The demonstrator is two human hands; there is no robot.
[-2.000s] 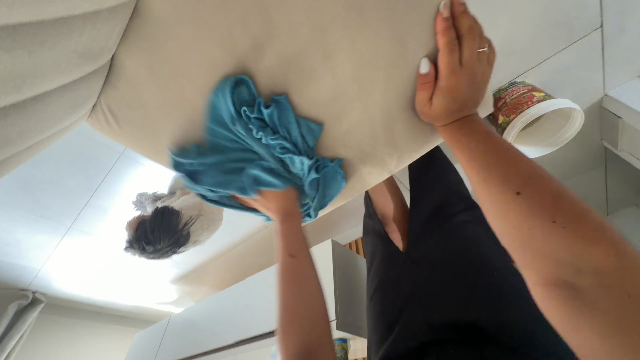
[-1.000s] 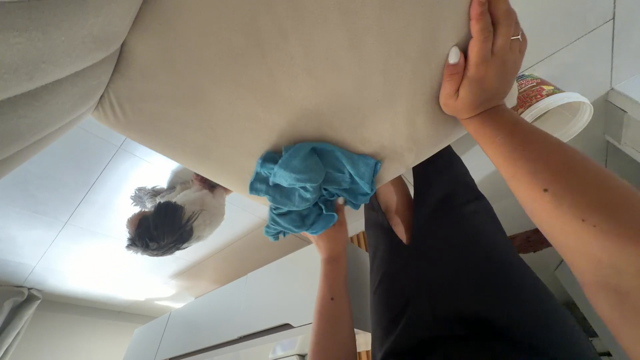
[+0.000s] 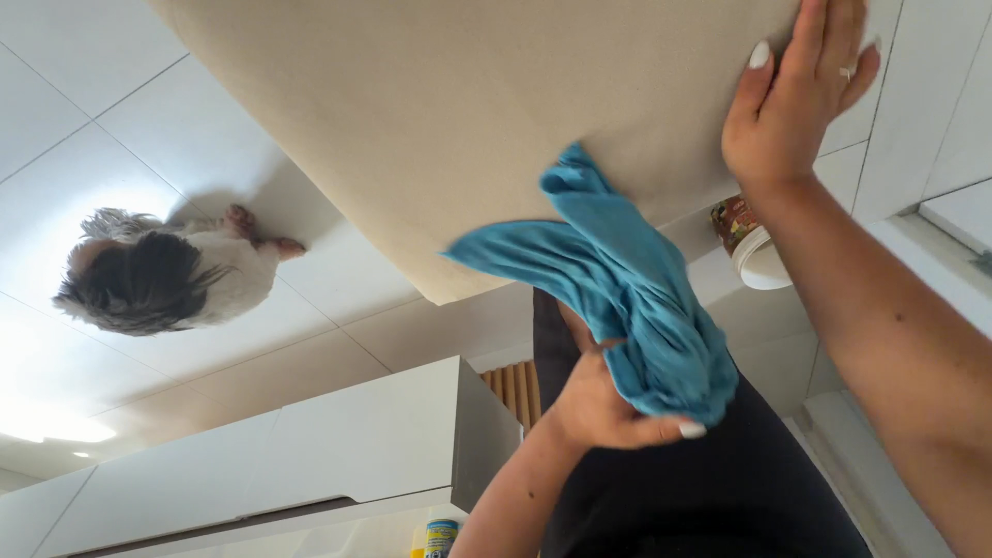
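Observation:
My left hand (image 3: 612, 407), low in the middle, grips a bunched turquoise cloth (image 3: 659, 287). The cloth hangs over the near edge of a beige upholstered seat (image 3: 465, 108), its loose ends spread on the fabric and its gathered part in front of my black-clothed lap. At the upper right my right hand (image 3: 798, 101), with a ring and pale nails, rests against the seat's right edge, thumb apart from the fingers and nothing held. Part of my left fingers is hidden behind the cloth.
A black, white and grey dog (image 3: 155, 271) is on the tiled floor at left. A pale cabinet (image 3: 256, 457) runs along the lower left, a yellow-blue can (image 3: 440, 536) by it. A white-rimmed plastic tub (image 3: 763, 260) with a printed side stands beyond my right forearm.
My left hand has drawn the cloth toward my body, from a bundle at the seat's near edge to a longer, stretched shape. My right hand stays at the seat's edge. The view has shifted.

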